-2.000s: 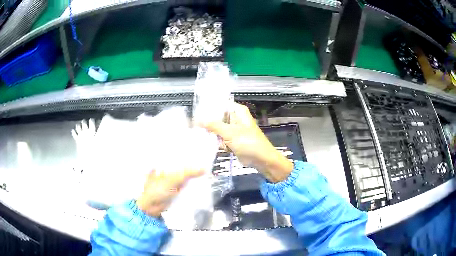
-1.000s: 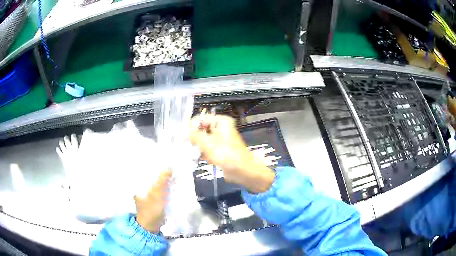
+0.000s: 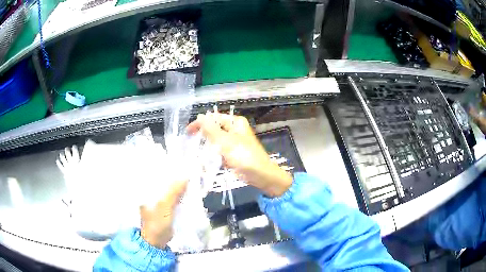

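Observation:
My left hand (image 3: 160,212) holds a clear plastic bag (image 3: 180,114) that stands up in front of the shelf edge. My right hand (image 3: 234,149) is at the bag's right side, fingers bent, with thin white strips (image 3: 232,111) poking up past the fingers. A black tray (image 3: 282,139) lies under and right of my right hand, with loose white strips (image 3: 279,161) in it. A large white bag heap (image 3: 117,186) lies left of the tray, partly behind my left hand. Glare hides the lower part of the held bag.
A black bin (image 3: 168,50) of small silvery-white pieces stands on the green shelf. A large black fixture plate (image 3: 421,127) lies at right. A white glove (image 3: 69,159) lies left of the heap. A light-blue clip (image 3: 75,99) is on the shelf. Another person's blue sleeve (image 3: 461,220) is at far right.
The view has shifted, so the shelf and plate appear further left. My right hand has moved from gripping the bag's upper part to its right side, and white strips now show at the fingers.

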